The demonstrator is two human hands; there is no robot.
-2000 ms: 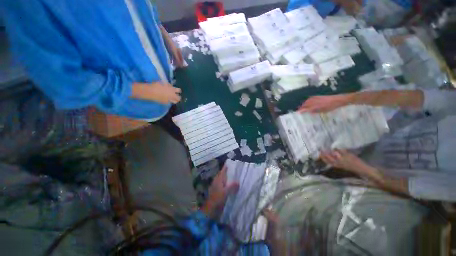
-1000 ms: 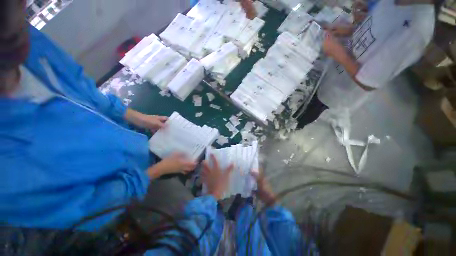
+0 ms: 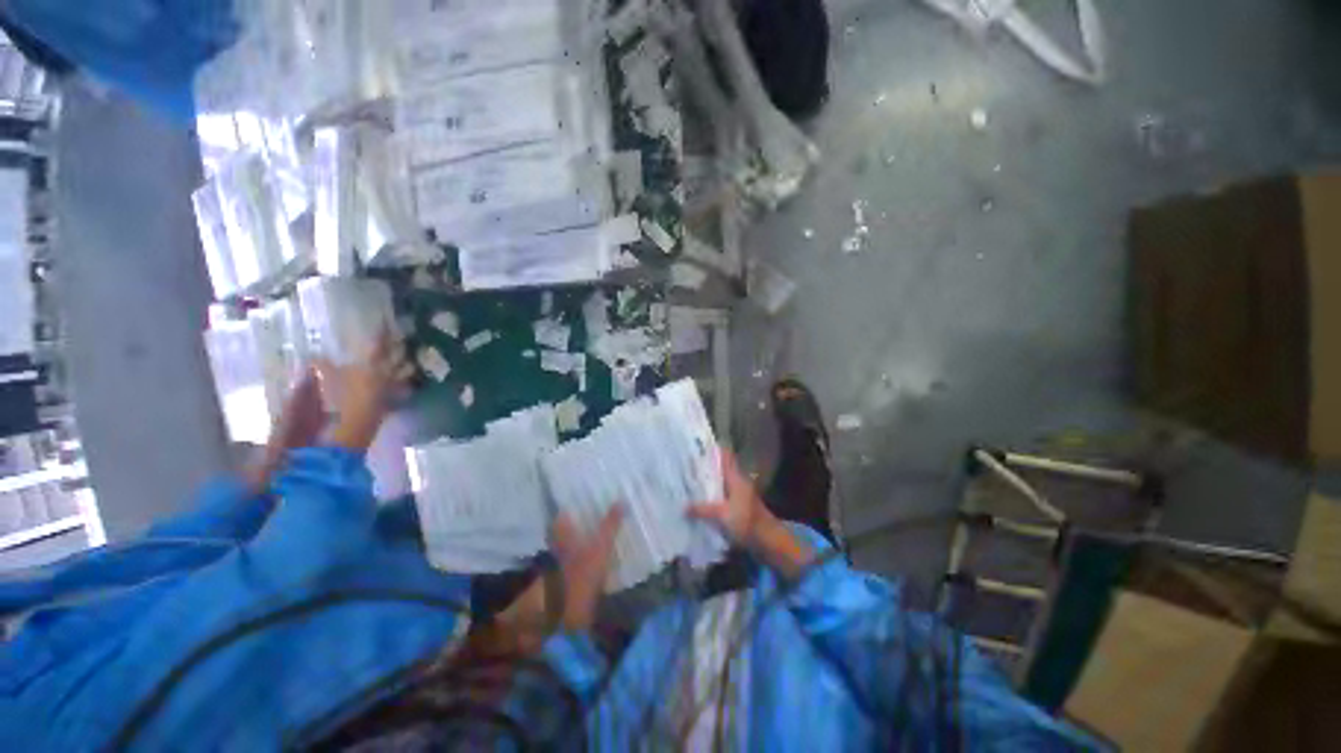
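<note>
A row of white boxes [image 3: 635, 478] lies at the near end of the green table, slightly tilted. My left hand [image 3: 585, 559] is on its left side and my right hand [image 3: 735, 508] is on its right side, so the row is held between them. A second row of white boxes [image 3: 483, 497] sits directly to its left, close against it, with no hand on it. Small white paper pieces [image 3: 562, 361] lie scattered on the green table top [image 3: 508, 331] beyond both rows.
Another person's hands [image 3: 353, 386] reach to white boxes at the left. Larger stacks of white boxes [image 3: 493, 111] stand further up the table. On the right are a metal-framed rack [image 3: 1030, 537], open brown cartons [image 3: 1221, 316] and white strips [image 3: 1081, 44] on the grey floor.
The view has turned and shifted, bringing cartons in at right. The neighbouring person's hands have left the second row and moved to boxes further up. My hands still hold their row.
</note>
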